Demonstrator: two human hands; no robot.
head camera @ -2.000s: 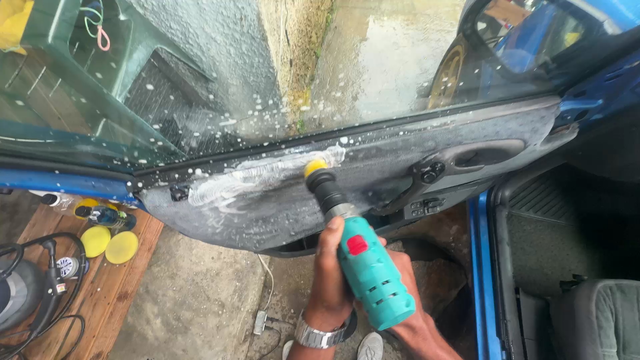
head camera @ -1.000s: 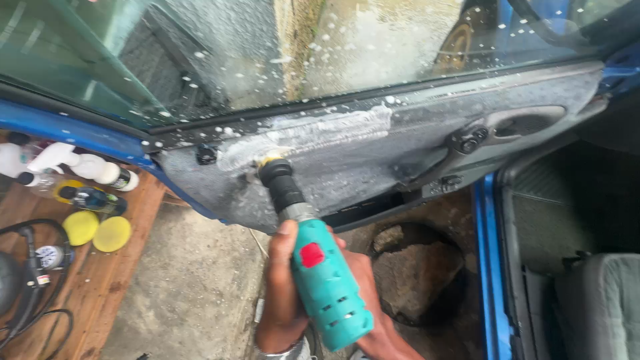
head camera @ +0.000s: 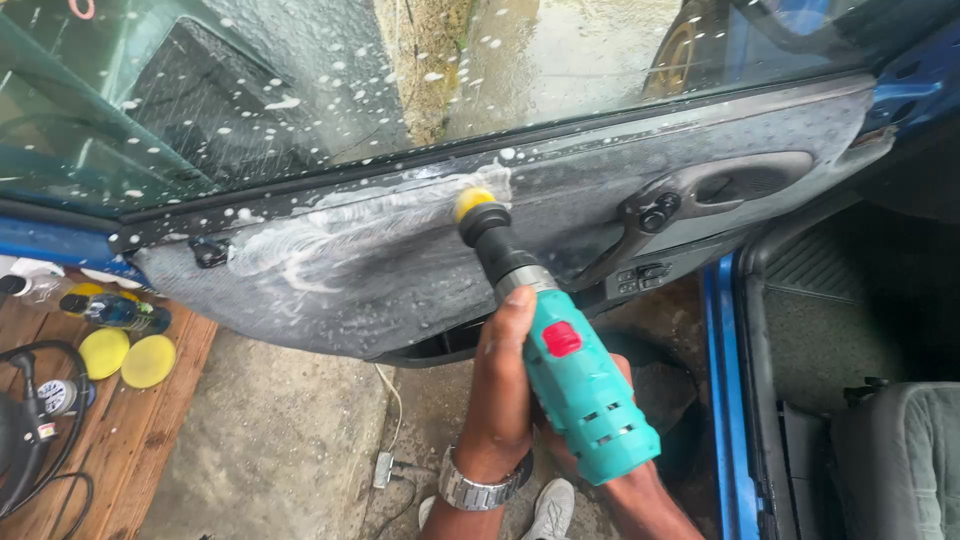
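My left hand (head camera: 504,382), with a metal-band watch on its wrist, grips the front of a teal power drill (head camera: 589,390) near its chuck. Behind and below the drill body, my right hand (head camera: 622,375) holds it, mostly hidden by the housing. A yellow-bristled brush (head camera: 474,202) on the drill's end touches the upper part of a grey car door panel (head camera: 420,277). White foam (head camera: 300,240) lies smeared along the panel left of the brush. White specks dot the window glass (head camera: 337,82) above.
A wooden table (head camera: 161,405) at the left holds bottles (head camera: 124,311), two yellow round pads (head camera: 148,361) and a black hose (head camera: 79,382). The door pull handle (head camera: 622,251) stands out right of the brush. A cable connector (head camera: 383,469) lies on the ground; a car seat (head camera: 900,450) is at the lower right.
Both hands and the drill have moved right along the door panel since one second ago, when the brush was near the panel's left end. The view has shifted somewhat.
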